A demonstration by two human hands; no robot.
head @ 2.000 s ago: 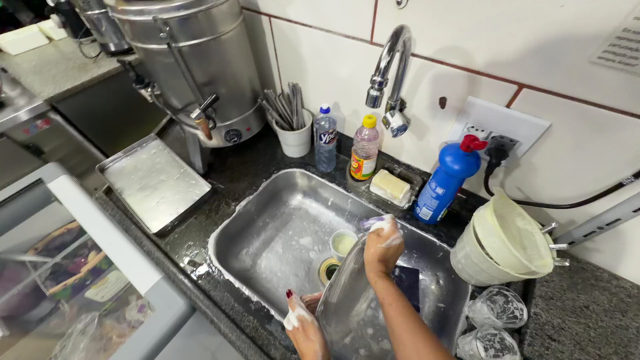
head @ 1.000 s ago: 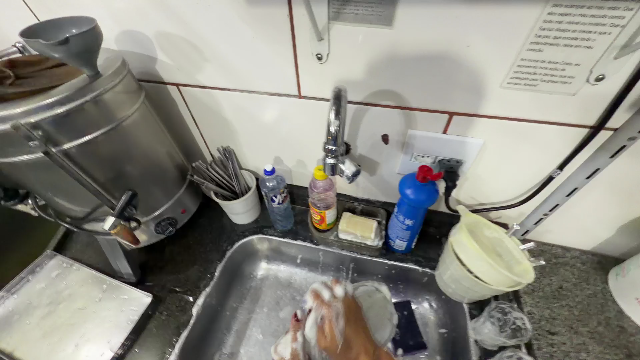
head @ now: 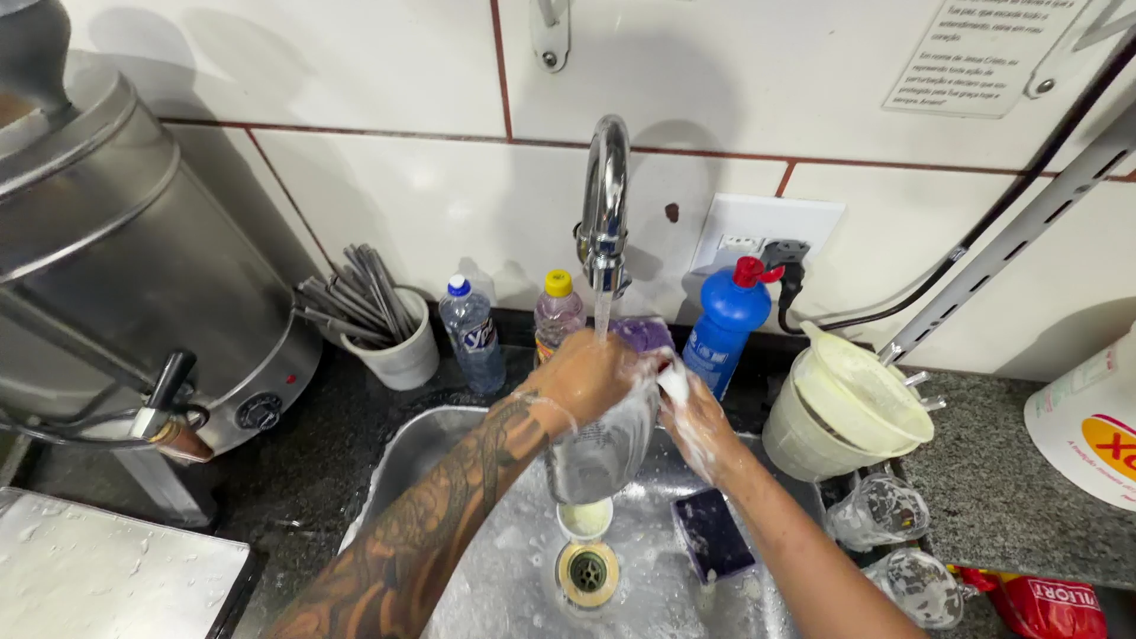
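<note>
Water runs from the chrome faucet (head: 606, 213) onto my left hand (head: 590, 377), whose fingers bend over a soapy clear container (head: 603, 457). My right hand (head: 697, 417), covered in suds, is at the container's right side, close to a purple sponge (head: 643, 335); the fingers are partly hidden, and whether they hold the sponge is unclear. Below, in the stainless steel sink (head: 506, 568), a small white cup (head: 586, 518) sits beside the drain (head: 587, 572). A dark sponge (head: 713, 535) lies to the right of the drain.
Behind the sink stand a cup of metal utensils (head: 399, 346), a clear bottle (head: 473, 342), a yellow-capped bottle (head: 558, 311) and a blue bottle (head: 726, 324). Cream strainers (head: 834, 417) and soapy glasses (head: 879, 512) are at right. A large metal urn (head: 160, 266) and a tray (head: 115, 559) are at left.
The large metal vessel held two seconds ago is no longer in my hands. Both hands have come up under the faucet, where water now runs. The view has shifted toward the wall.
</note>
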